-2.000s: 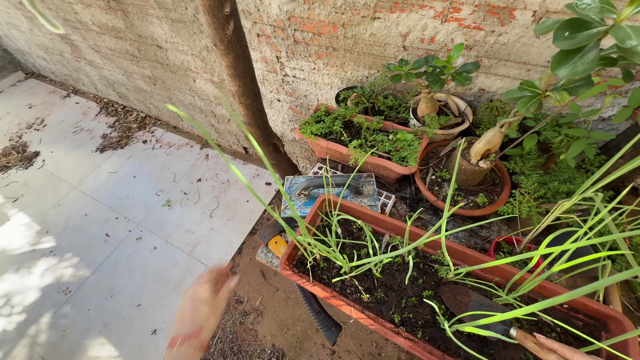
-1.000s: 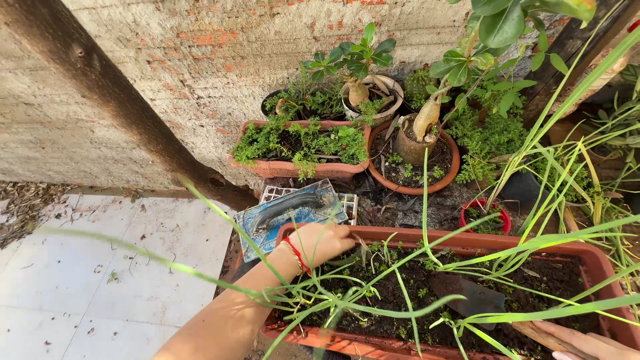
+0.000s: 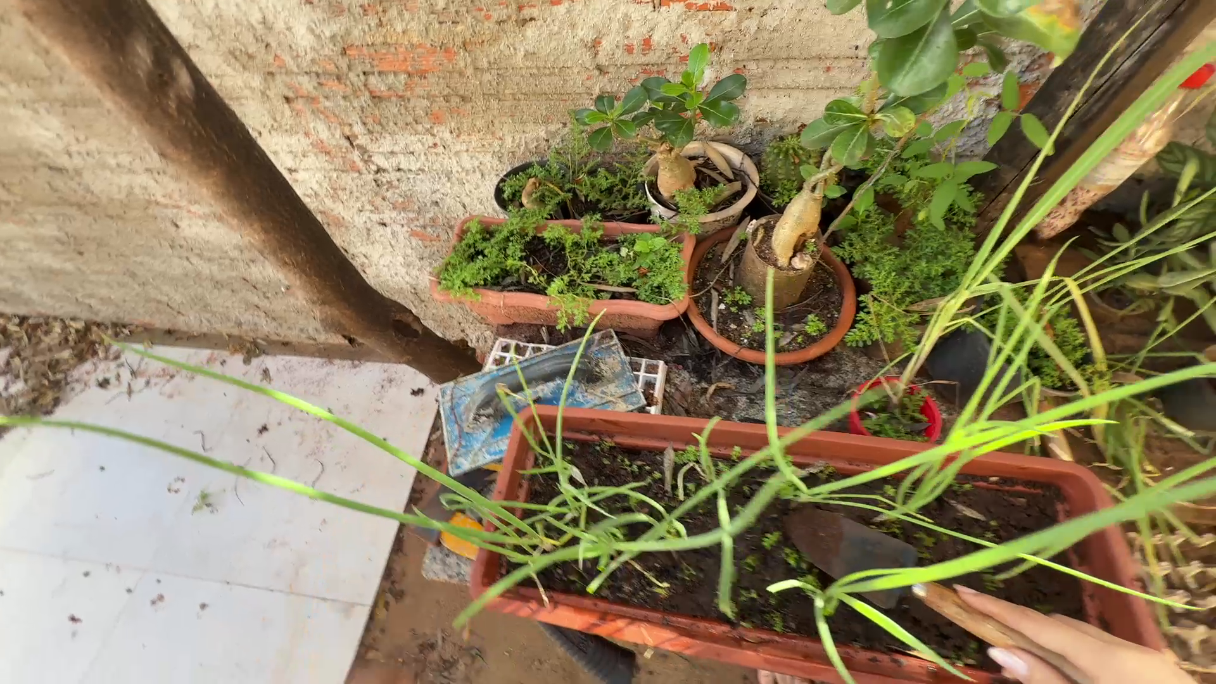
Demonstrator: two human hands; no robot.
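At the lower right my right hand grips the wooden handle of a garden trowel. The trowel's dark metal blade rests on the soil inside a long terracotta-coloured planter. Long thin green leaves of onion-like plants arch out of the planter and partly cover the blade. Some fingertips show at the bottom edge below the planter, perhaps of my left hand; its grip is hidden.
A blue plastering float lies on a white grid tray behind the planter. Beyond stand a smaller planter, a round pot and a red pot. A tree trunk leans at left beside white floor tiles.
My left hand, over the planter's left end one second ago, has left that spot. My right hand still holds the trowel at the right.
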